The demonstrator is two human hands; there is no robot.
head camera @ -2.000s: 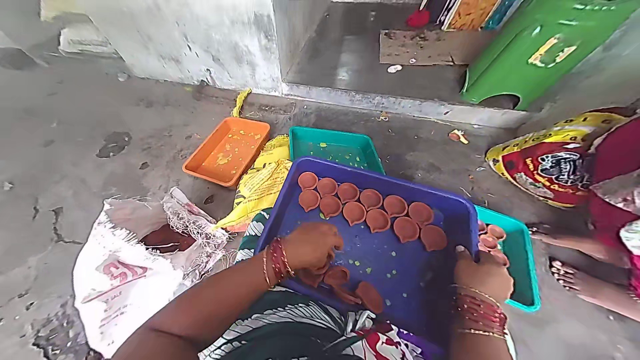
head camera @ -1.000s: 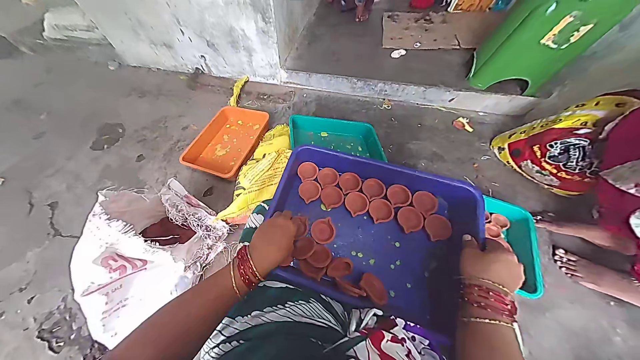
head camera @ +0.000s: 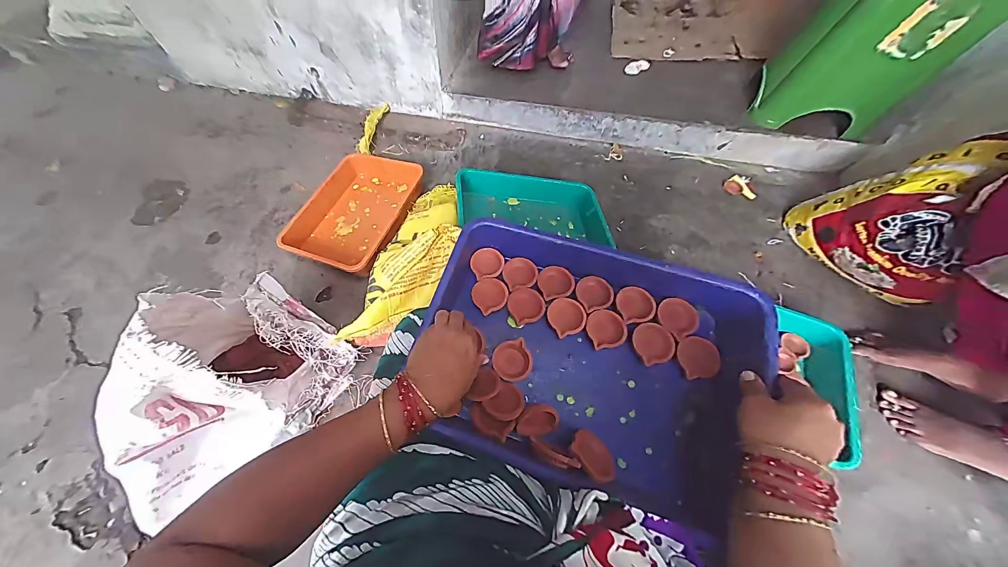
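Observation:
A blue plastic tray (head camera: 598, 244) rests over my lap. Two rows of small clay lamps (head camera: 566, 316) lie along its far side, and a loose heap of more clay lamps (head camera: 504, 401) sits near its near left corner. My left hand (head camera: 446, 362) is at the tray's left side, its fingers over a clay lamp that they partly cover; whether they grip it or the rim I cannot tell. My right hand (head camera: 790, 416) holds the tray's right rim, thumb on top. One lamp (head camera: 513, 360) lies just right of my left hand.
An orange tray (head camera: 350, 211) and a green tray (head camera: 531, 206) stand beyond, beside a yellow sack (head camera: 409, 272). A white woven sack (head camera: 197, 425) lies open at left. Another green tray (head camera: 839, 386) holds clay lamps at right, near a person's feet (head camera: 937, 425). Someone stands beyond the raised step (head camera: 646, 126).
My left hand has moved from the loose heap to the tray's left side. The lamps in the rows have stayed in place. A person's patterned garment and foot now show beyond the step.

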